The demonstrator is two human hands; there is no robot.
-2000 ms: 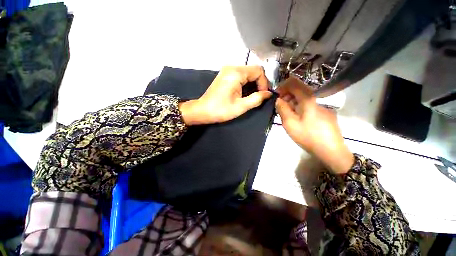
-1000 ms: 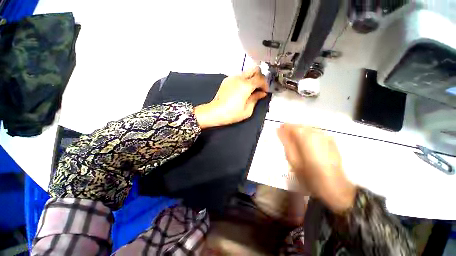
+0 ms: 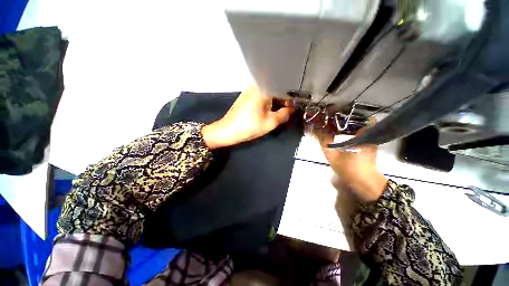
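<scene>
A plain black panel lies on the white table and hangs over its front edge, with a small green patch at its lower right corner. My left hand is on its top right corner, thumb and fingers pinching the fabric edge close to the needle area. My right hand is just right of the needle area, under the machine head; its fingertips are partly hidden by metal parts, so its hold cannot be told.
The white-grey sewing machine head covers the top centre and right. A camouflage stack lies at the left. A black rectangle and small snips lie at the right. A blue bin is below left.
My right hand has moved from the table in front up to the needle area. The machine head appears larger and lower as the view shifted. My left hand remains at the panel's corner.
</scene>
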